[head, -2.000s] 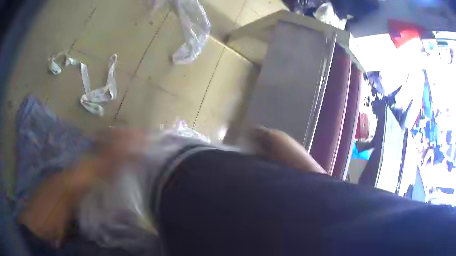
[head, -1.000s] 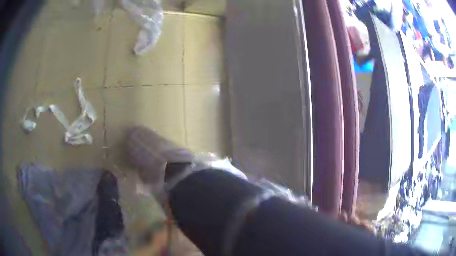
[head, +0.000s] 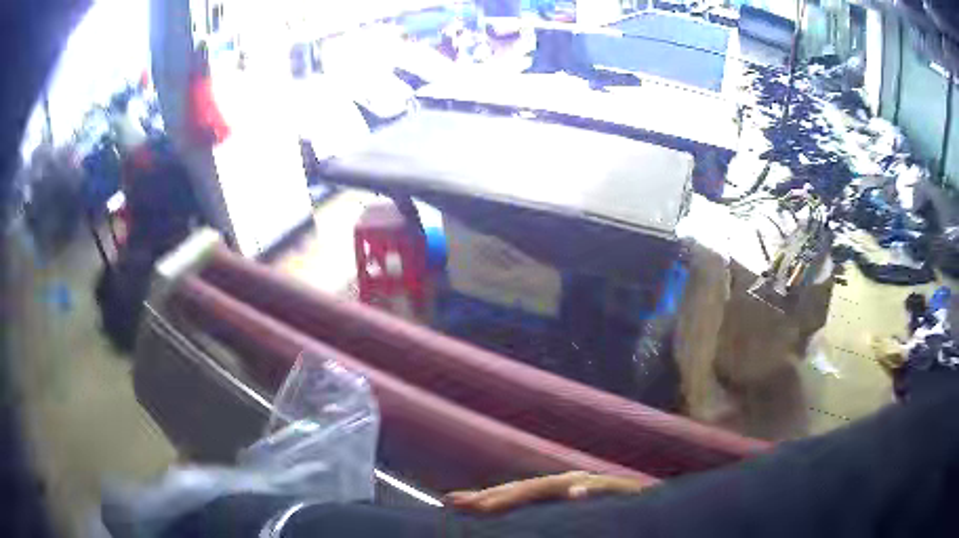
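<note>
The dark fabric roll [head: 736, 494] runs along the bottom of the view, in front of the feeder. A narrow shiny tape band [head: 281, 520] circles it near its left end. Clear plastic wrap [head: 326, 426] stands up crinkled by that end, its lower left part blurred. My right hand [head: 552, 491] is bare, its fingers pointing left along the far side of the roll and holding it; the palm is hidden. My left hand is not in view. The feeder's two dark-red rollers [head: 463, 420] slant across behind the roll, bare where they show.
A grey-topped table [head: 526, 158] stands beyond the feeder, with a red stool [head: 389, 257] beside it. A brown carton [head: 773, 326] holding scraps is to the right. Dark scraps and bundles [head: 862, 189] lie along the floor at the far right.
The view has swung up from the floor to the feeder and room beyond. The roll now lies across the bottom of the view, and the plastic stands up near its left end.
</note>
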